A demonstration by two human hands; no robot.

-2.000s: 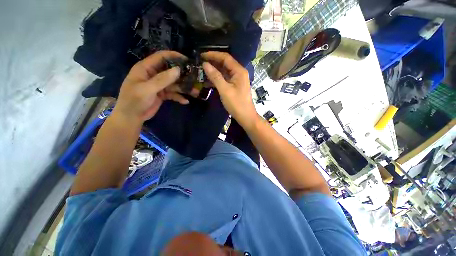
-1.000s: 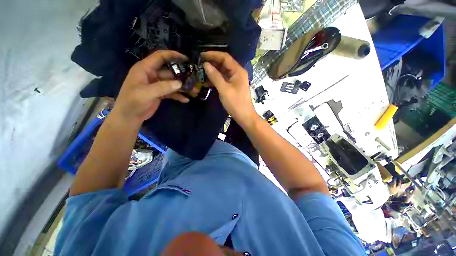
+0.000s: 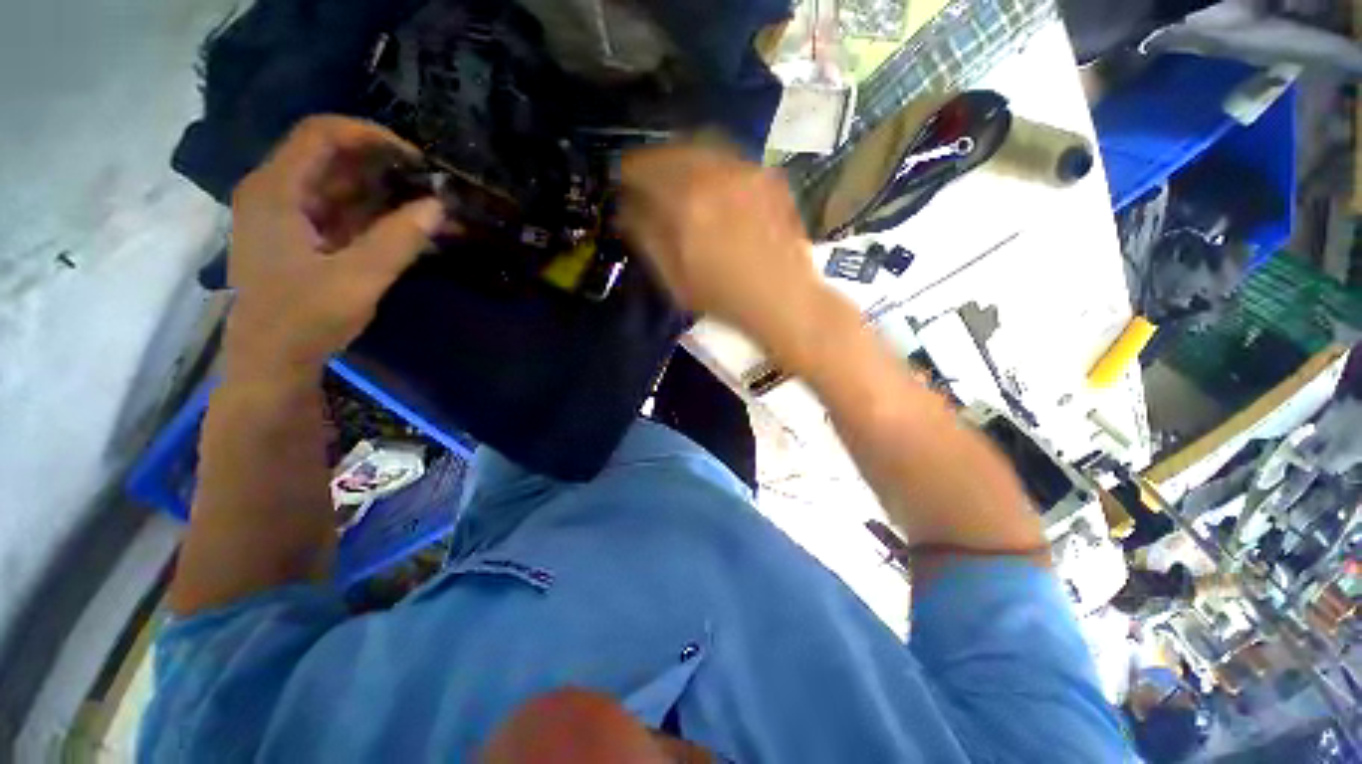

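Note:
Many small dark metal parts (image 3: pixel 486 90) lie in a pile on the navy cloth (image 3: pixel 493 358). My left hand (image 3: pixel 314 224) is at the left edge of the pile, thumb and fingers pinched on a small dark metal part, which is mostly hidden by the fingers. My right hand (image 3: pixel 717 224) is blurred over the cloth's right side; whether it holds anything cannot be told. A small yellow piece (image 3: pixel 569 267) and a shiny metal piece (image 3: pixel 611 276) show on the cloth between the hands. A crumpled clear plastic bag (image 3: pixel 620 38) lies at the top.
On the white table (image 3: pixel 956 261) at right are a dark sandal-shaped item (image 3: pixel 911 157) with a wrench on it, a thread cone (image 3: pixel 1038 152), dark parts (image 3: pixel 866 263) and a yellow cylinder (image 3: pixel 1120 352). Blue crates (image 3: pixel 1217 127) stand at far right and lower left. A wall is at left.
My hands have moved apart: the left went left with a small part, the right went right and blurs. The yellow piece between them is more exposed. The view has shifted slightly.

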